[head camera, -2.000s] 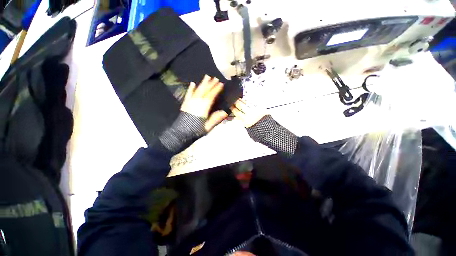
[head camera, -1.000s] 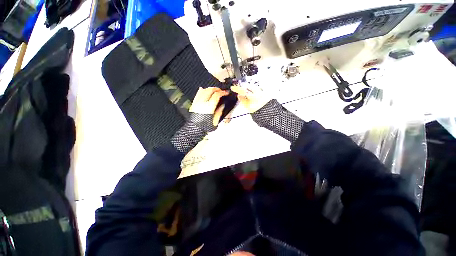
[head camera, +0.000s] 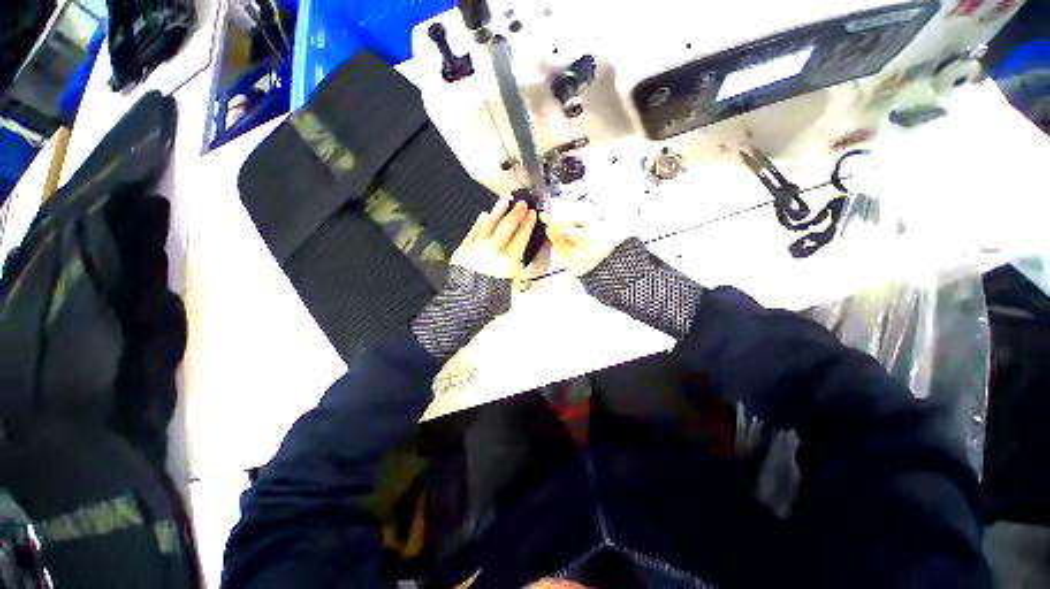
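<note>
A padded mesh panel (head camera: 334, 219), black with a camouflage stripe, lies on the white table left of the sewing machine's needle area (head camera: 539, 190). Its right edge reaches the presser foot. My left hand (head camera: 497, 242) lies on the panel's right edge, fingers close together, pressing the black fabric by the presser foot. My right hand (head camera: 572, 239) is just right of it, fingertips at the fabric edge near the needle. Its fingertips are small and overexposed, so its hold is unclear. Both wrists have patterned mesh cuffs.
The machine head with a lit control panel (head camera: 766, 75) is at upper right. Black snips (head camera: 783, 196) lie right of the needle. A clear plastic sheet (head camera: 910, 334) hangs at the right edge. Dark panels (head camera: 86, 288) are heaped at left. A blue bin (head camera: 345, 40) stands behind.
My left hand has moved from lying flat on the panel to the fabric edge by the presser foot, its fingers now straighter than a second ago. The machine appears slightly further left in view.
</note>
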